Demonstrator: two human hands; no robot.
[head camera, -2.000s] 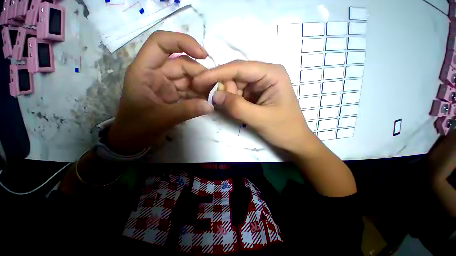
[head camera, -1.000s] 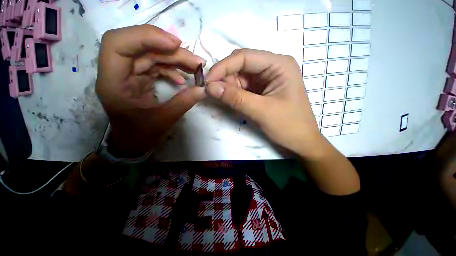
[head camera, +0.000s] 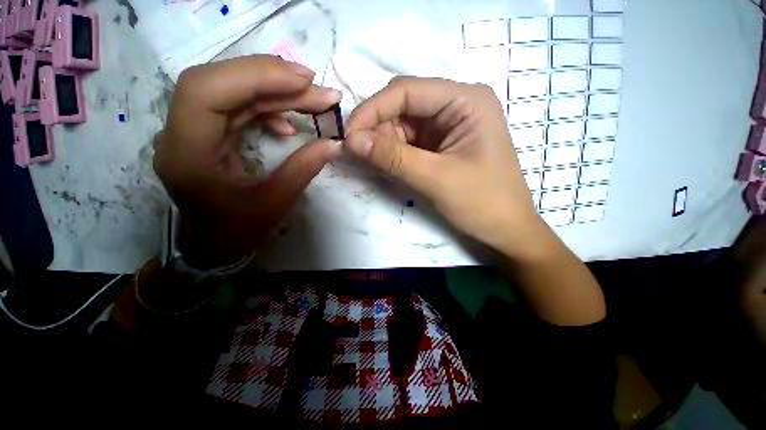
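A small clear screen window (head camera: 328, 124) with a dark border is held above the white table, tilted. My left hand (head camera: 239, 155) holds it by its top and bottom edges between fingertips and thumb. My right hand (head camera: 441, 155) is beside it, thumb and index finger pinched together at the window's right edge. Whether a thin film is between those fingertips is too small to tell. Laid-out windows (head camera: 569, 81) with dark outlines lie in a grid right of my right hand.
Pink units (head camera: 63, 94) with dark screens are stacked at the far left; more pink units (head camera: 752, 166) stand at the right edge. A single window (head camera: 679, 201) lies at the right. White paper (head camera: 197, 42) and blue scraps (head camera: 224, 10) lie at the upper left. A person's arm shows at right.
Two seconds ago both hands pinched a white thing together. Now the dark-bordered window shows, turned more face-on than one second ago. The hands have opened apart slightly.
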